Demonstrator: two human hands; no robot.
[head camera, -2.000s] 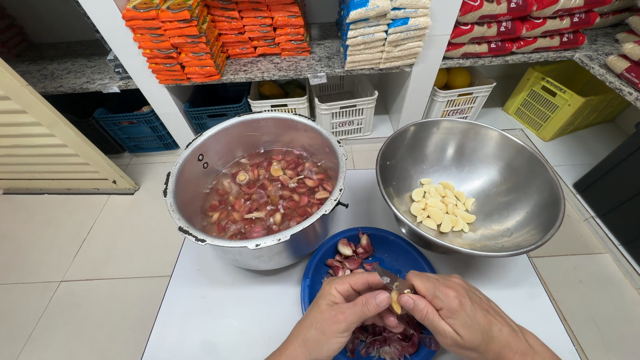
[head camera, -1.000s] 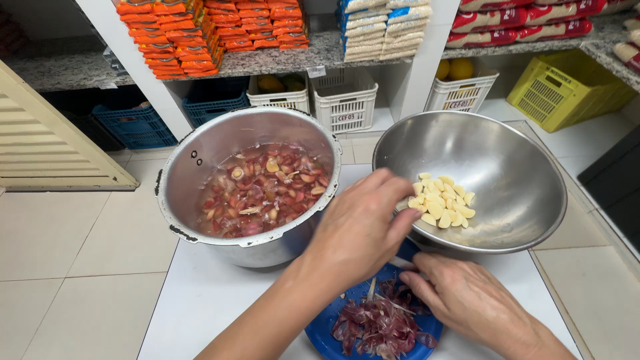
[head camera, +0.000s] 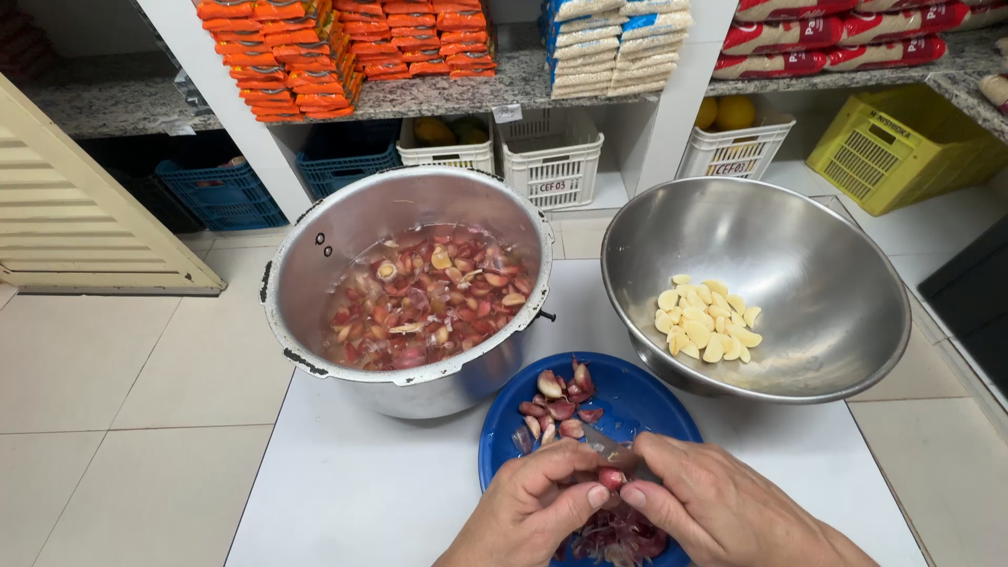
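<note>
My left hand (head camera: 535, 504) pinches a red-skinned garlic clove (head camera: 612, 478) over a blue plate (head camera: 492, 441). My right hand (head camera: 709, 492) meets it there and holds a small knife (head camera: 605, 446), its blade against or near the clove; the handle is hidden in the fingers. Unpeeled garlic cloves (head camera: 561, 408) lie on the plate's far left part, and loose purple skins (head camera: 622, 539) lie below my hands. A large aluminium pot (head camera: 441, 386) to the left holds many unpeeled cloves in water. Peeled cloves (head camera: 705, 319) sit in a steel bowl (head camera: 819, 260) at the right.
Plate, pot and bowl stand on a white table (head camera: 315, 472). Beyond it, granite shelves (head camera: 512, 79) hold stacked orange packets (head camera: 291, 55) and bagged goods, with plastic crates (head camera: 551, 161) underneath. A louvred cream door (head camera: 87, 197) is at the left, a yellow crate (head camera: 898, 150) at the back right.
One second ago my left hand reached to the steel bowl's near rim; it is now back over the plate beside my right hand, with an unpeeled clove in its fingers.
</note>
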